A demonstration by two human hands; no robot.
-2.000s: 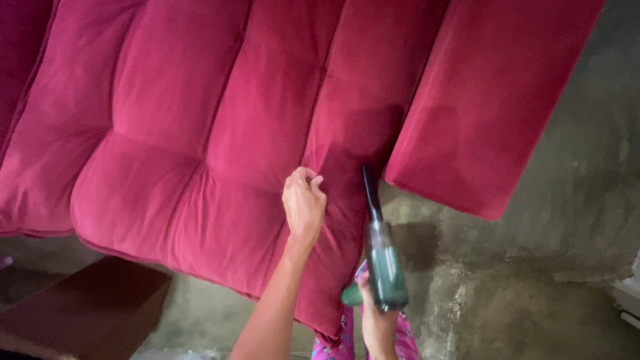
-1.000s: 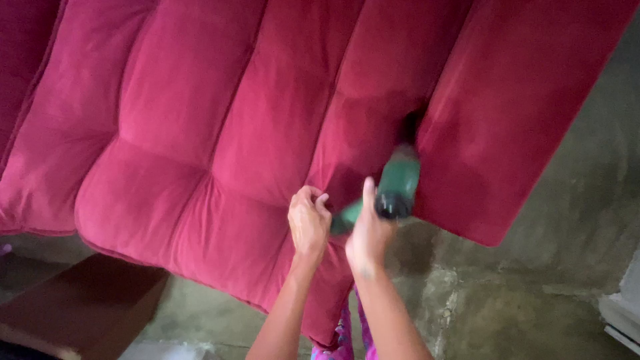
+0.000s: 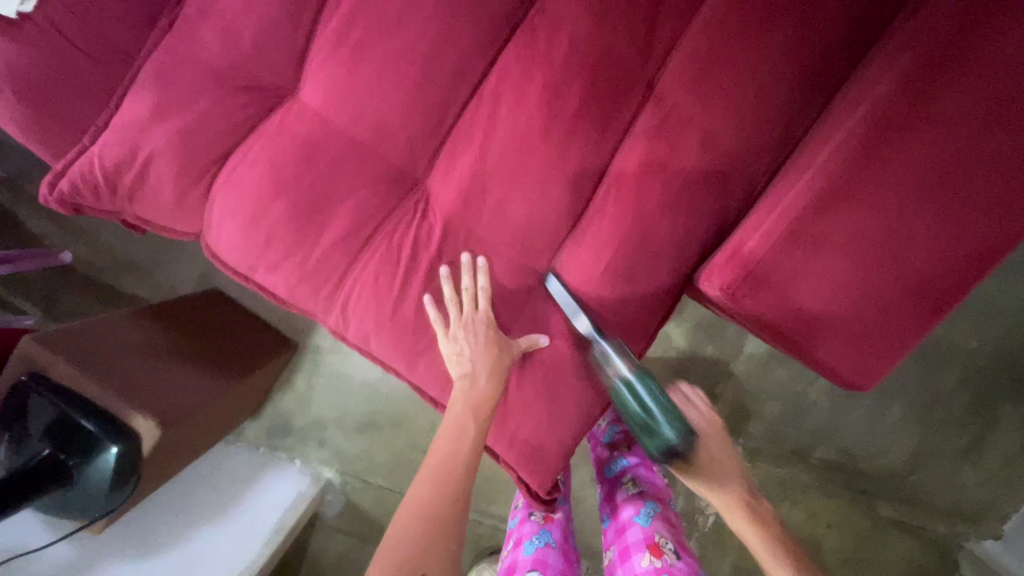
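A handheld vacuum cleaner point(image 3: 640, 392), green with a clear section and a narrow dark nozzle, is gripped by my right hand point(image 3: 708, 440) near the front corner of a red tufted sofa cushion point(image 3: 496, 192). Its nozzle tip lies at a seam of the cushion, blurred by motion. My left hand point(image 3: 478, 336) rests flat on the fabric, fingers spread, just left of the nozzle, and holds nothing. The red padded armrest point(image 3: 864, 240) stands to the right of the cushion.
At lower left stand a brown box-shaped piece point(image 3: 160, 344), a black glossy object point(image 3: 72, 448) with a cable and a white surface point(image 3: 216, 512). My legs in pink patterned trousers point(image 3: 640, 512) are below the cushion corner. The floor point(image 3: 840, 448) is greenish grey.
My left hand has opened from loosely curled fingers to a flat, spread palm. The vacuum cleaner, near the armrest a second ago, now points up and left over the cushion. The view has shifted.
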